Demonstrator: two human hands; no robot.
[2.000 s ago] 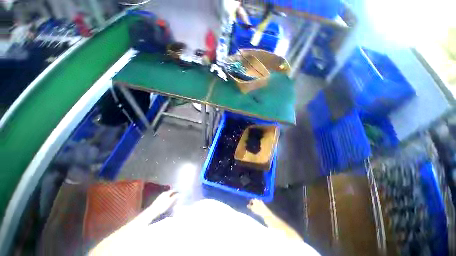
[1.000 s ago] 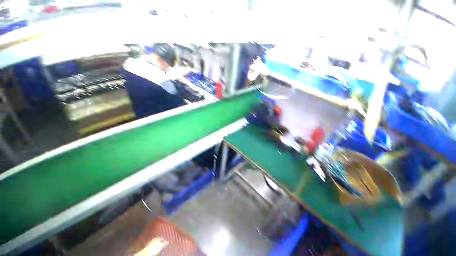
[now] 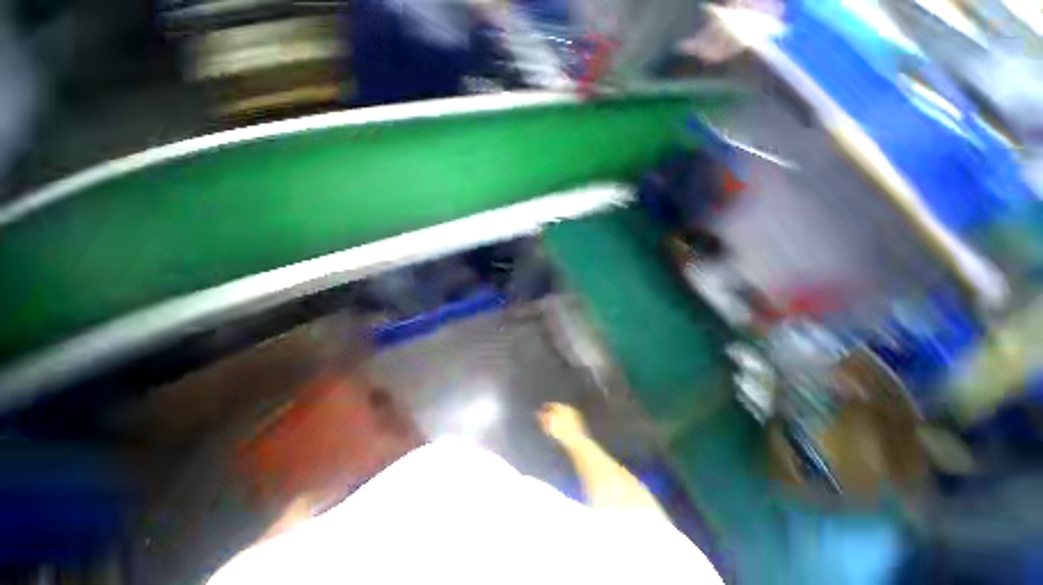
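Observation:
The picture is strongly blurred. My right hand (image 3: 560,421) hangs low over the floor, left of the green-topped bench (image 3: 646,326); no thing shows in it, and its finger shape is unclear. Part of my left hand or forearm (image 3: 293,514) shows beside my white clothing at the lower left, near an orange-red woven-looking seat or pad (image 3: 326,434). The fingers are not clear. An open brown carton (image 3: 875,423) with blurred parts in it stands on the bench at the right. Neither hand touches the bench.
A green conveyor (image 3: 343,183) with white edges runs across the left and middle. Blurred red items (image 3: 806,304) lie along the back of the bench. A blue crate edge (image 3: 440,320) shows below the conveyor. A person's dark blue clothing (image 3: 406,51) shows behind it.
The view has swung left toward the conveyor, then tipped down. The crate of dark parts below the bench has left the view. My right hand has come back into view.

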